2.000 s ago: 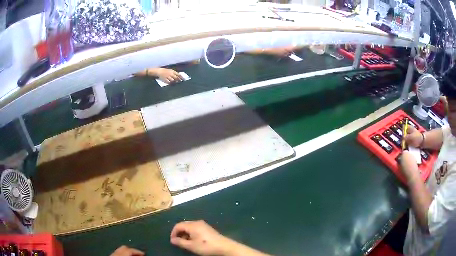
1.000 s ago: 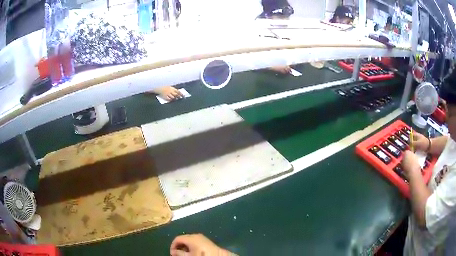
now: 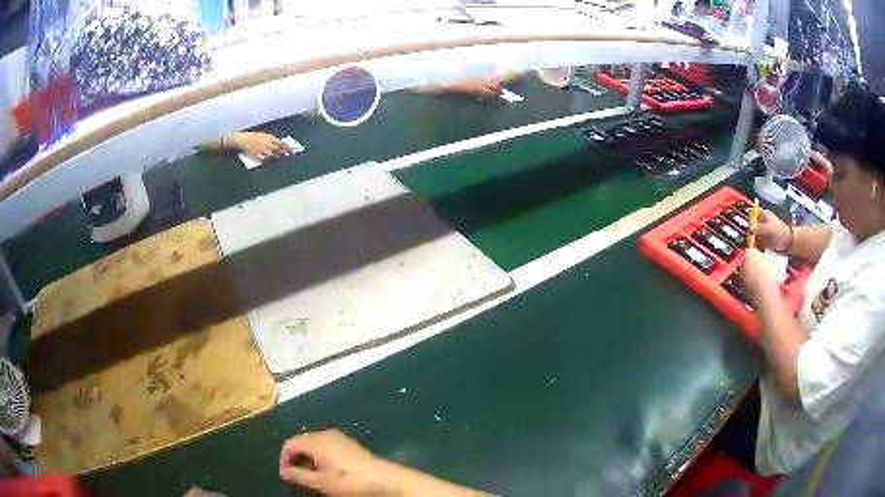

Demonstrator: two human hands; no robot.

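Note:
My right hand [image 3: 328,464] is bare and low over the green bench top [image 3: 543,388], at the bottom left of centre. Its fingers and thumb curl towards each other around a dark gap; whether anything small is between them cannot be told. Only a sliver of my left hand [image 3: 202,492] shows at the bottom edge, cut off, so its fingers and anything in them are hidden. A few tiny white specks lie on the bench beyond my right hand. A red tray [image 3: 39,487] is cut off at the bottom left corner.
A stained tan board [image 3: 146,349] and pale grey board [image 3: 359,262] lie ahead. At right, a person holds a yellow stick over a red tray [image 3: 670,248] of black units. A white fan [image 3: 784,146] stands beyond. A metal shelf beam [image 3: 243,104] crosses above; other people's hands show behind.
The view has turned right, so the boards and fan sit further left. My left hand showed fingers two seconds ago, was out of view one second ago, and now shows as a sliver.

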